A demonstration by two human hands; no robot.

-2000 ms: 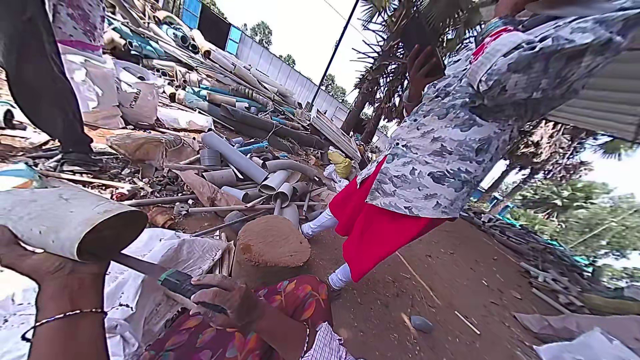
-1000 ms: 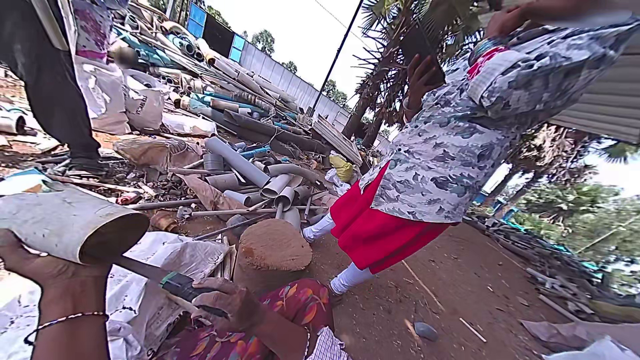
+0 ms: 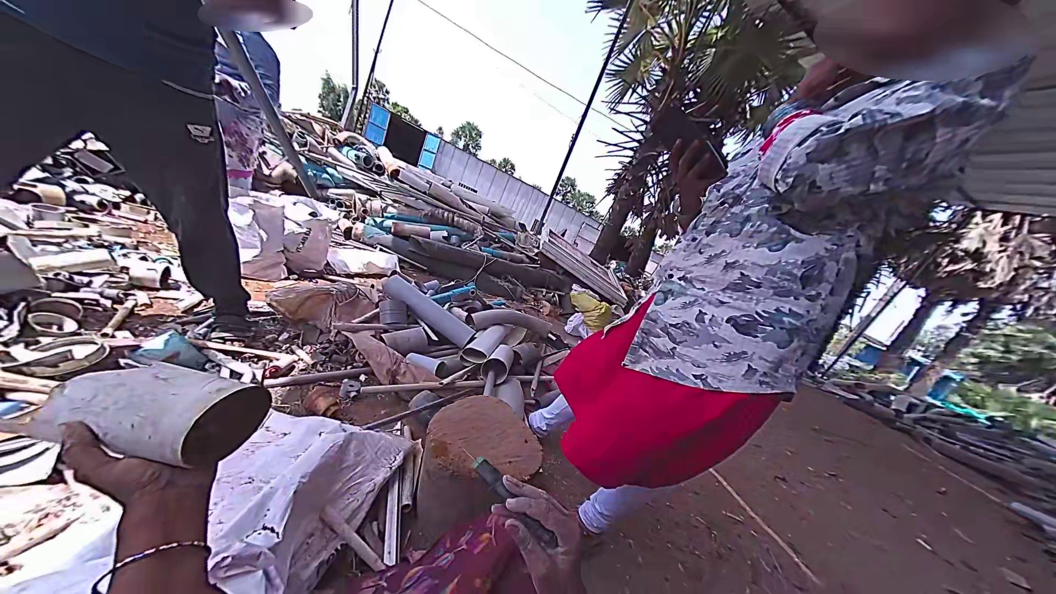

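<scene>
My left hand (image 3: 124,474) holds a short, wide piece of grey plastic pipe (image 3: 132,412) from below, its open end facing right. In my right hand (image 3: 540,524) is the dark green handle of a tool (image 3: 503,487); a thin tip shows faintly beyond it, and its kind cannot be told now. The handle lies in front of a round wooden block (image 3: 483,433) with a flat, worn top. Patterned red cloth (image 3: 462,565) covers my lap beside the right hand.
A white sack (image 3: 289,487) lies between my hands. Behind it are heaped scrap pipes (image 3: 429,309). A person in a camouflage-patterned shirt (image 3: 742,272) stands close at the right, and another in dark trousers (image 3: 181,165) at the left. Bare soil (image 3: 742,520) lies at lower right.
My right hand has moved right, away from the pipe, with the tool. The blade seen at the pipe's mouth earlier is no longer there. My left hand still holds the pipe. The view has shifted left.
</scene>
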